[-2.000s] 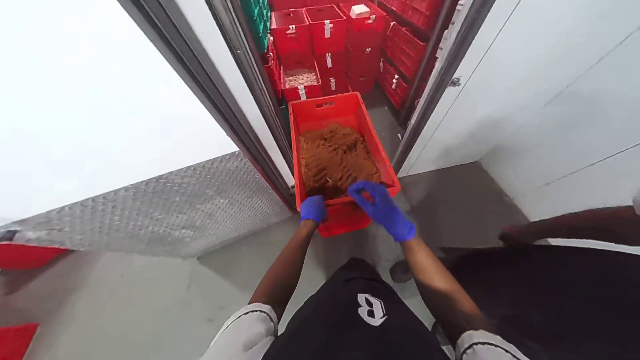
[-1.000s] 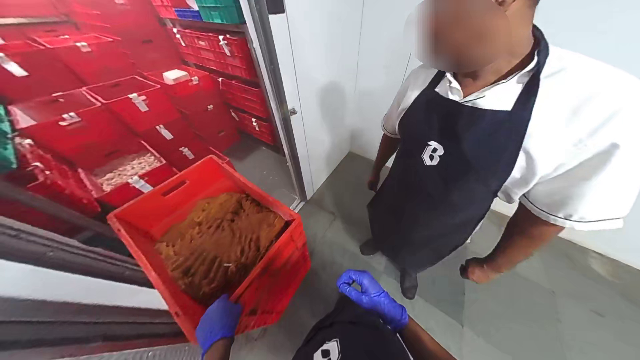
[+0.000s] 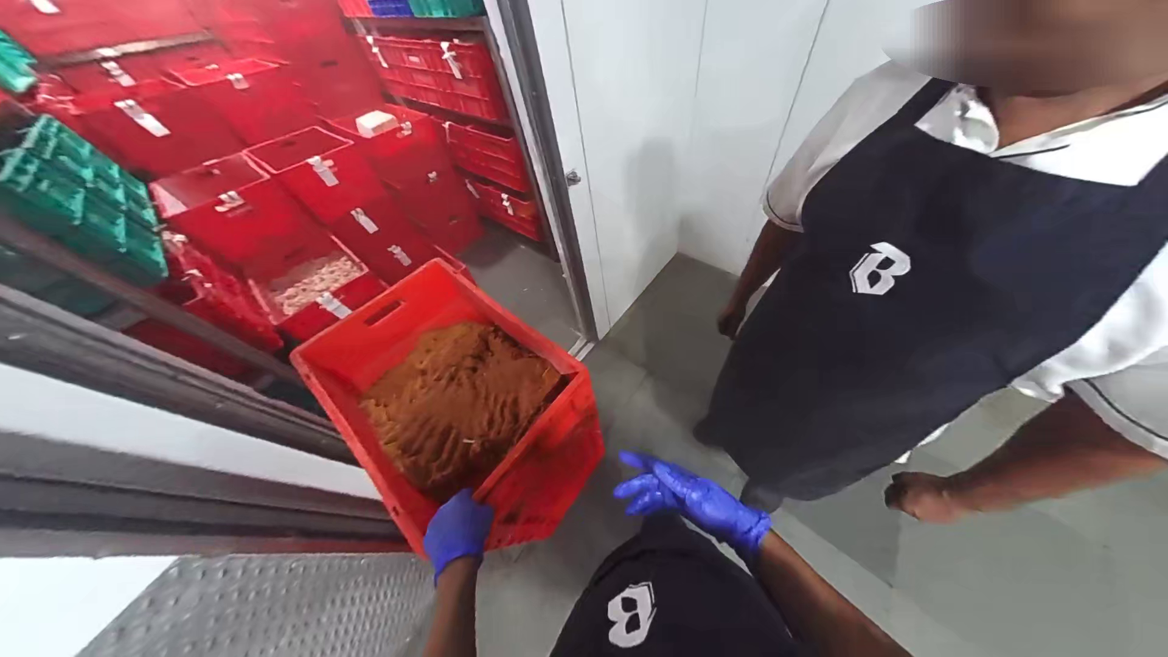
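Observation:
A red plastic crate (image 3: 557,456) stands tilted across the view at the doorway, with a brown, ridged, paste-like mass (image 3: 461,397) inside. My left hand (image 3: 459,531), in a blue glove, grips the crate's near rim at its lower corner; the fingers are partly hidden over the edge. My right hand (image 3: 693,497), also in a blue glove, is off the crate to its right, holding nothing, with its fingers apart. What supports the crate from below is hidden.
Stacked red crates (image 3: 219,214), one with pale pieces (image 3: 315,283), fill the room beyond the door frame (image 3: 547,164). Green crates (image 3: 78,201) stand at left. A co-worker in a dark apron (image 3: 876,301) stands close at right. Ribbed metal plate (image 3: 274,607) covers the lower left wall.
The view has swung right, bringing the co-worker into sight. My right hand, at the crate's near edge two seconds ago, is now away from it. My left hand stays on the rim.

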